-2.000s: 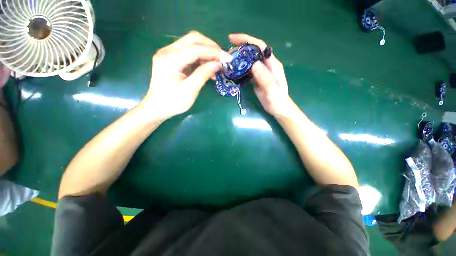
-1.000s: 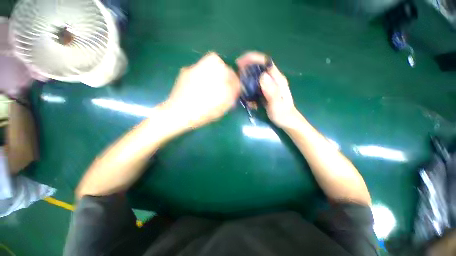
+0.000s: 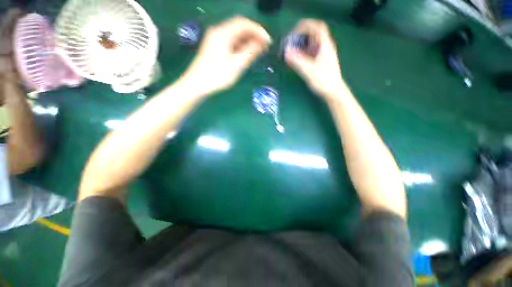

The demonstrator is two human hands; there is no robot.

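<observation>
My right hand (image 3: 319, 59) is closed around a dark blue round unit (image 3: 298, 42), blurred, at the top middle. My left hand (image 3: 233, 53) is to its left, apart from it, with thumb and fingertips pinched together; a pale spot shows at the tips, too blurred to name. A blue and white patterned unit (image 3: 265, 100) is below and between the hands, touching neither. Its pale cord ends in a small white ring (image 3: 280, 128). A tiny bluish piece (image 3: 269, 69) shows just above it.
Glossy green bench (image 3: 241, 185). White fan (image 3: 106, 39) and pink fan (image 3: 38, 53) at upper left, beside a person's arm (image 3: 22, 134). Another blue unit (image 3: 189, 32) is right of the fans. Black blocks (image 3: 368, 10) along the top right; clear bags (image 3: 483, 218) at the right edge.
My hands have moved up and apart. The patterned unit with cord now shows below them, separate from the hands. The view has shifted, bringing in the pink fan and another blue unit.
</observation>
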